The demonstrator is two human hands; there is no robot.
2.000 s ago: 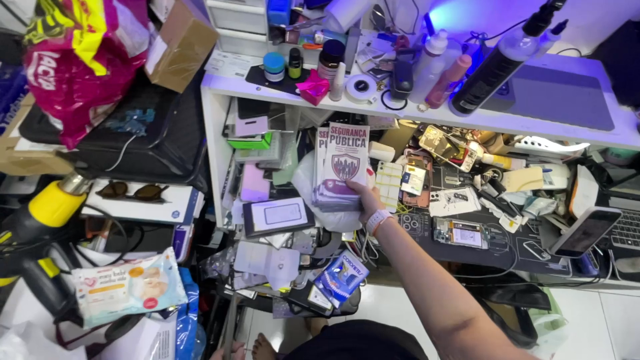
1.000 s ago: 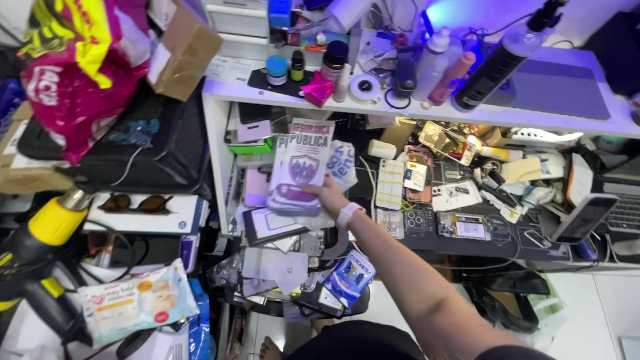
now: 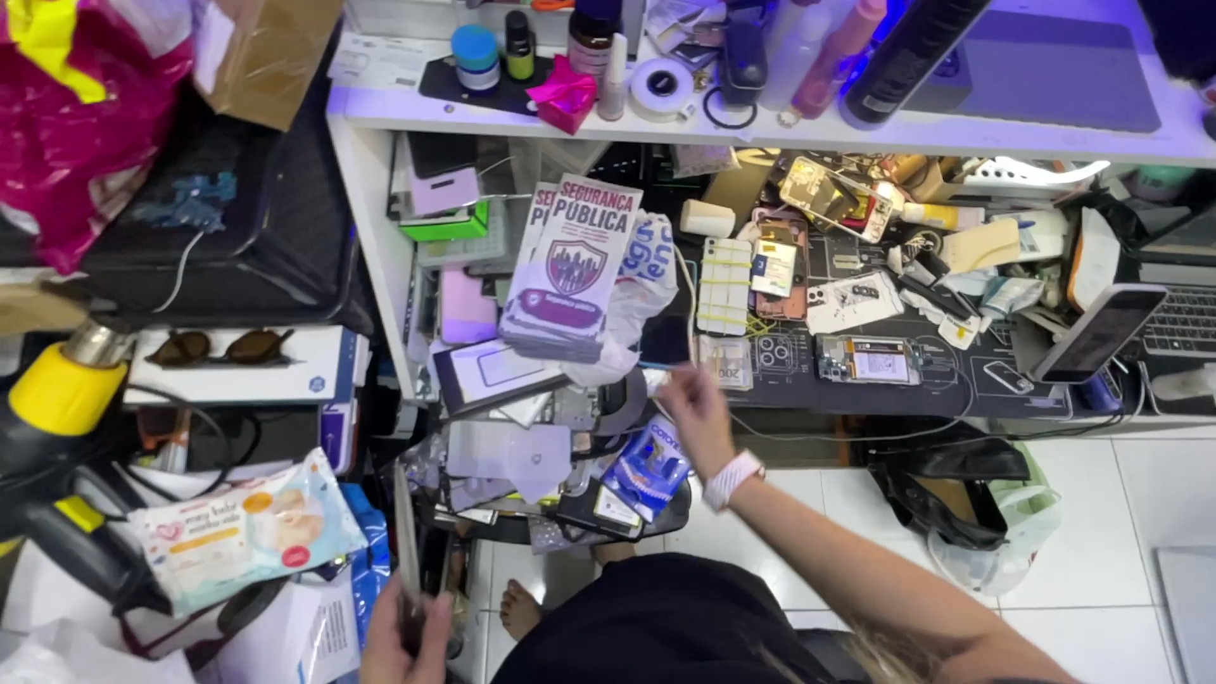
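A stack of printed leaflets [image 3: 570, 275] lies tilted on the heap at the left end of the lower shelf, beside a crumpled white plastic bag [image 3: 627, 318]. My right hand [image 3: 698, 418] is off the leaflets, to their lower right, fingers bent, above a blue packet [image 3: 651, 465] and near a white cable; whether it pinches anything cannot be made out. At the bottom, my left hand [image 3: 408, 627] grips a thin flat object [image 3: 407, 532] seen edge-on. Below the leaflets lie a boxed phone-shaped item [image 3: 499, 370] and clear plastic sleeves [image 3: 508, 456].
Opened phones [image 3: 869, 361], phone parts and cables cover the dark mat on the right. Bottles and jars [image 3: 475, 57] stand on the upper white shelf [image 3: 399, 109]. At left are a yellow and black heat gun [image 3: 66, 389], a wipes pack [image 3: 247, 532] and sunglasses [image 3: 223, 349].
My right hand has let go of the leaflets and moved down and to the right. My left hand with the flat object now shows more fully at the bottom. The view has moved closer.
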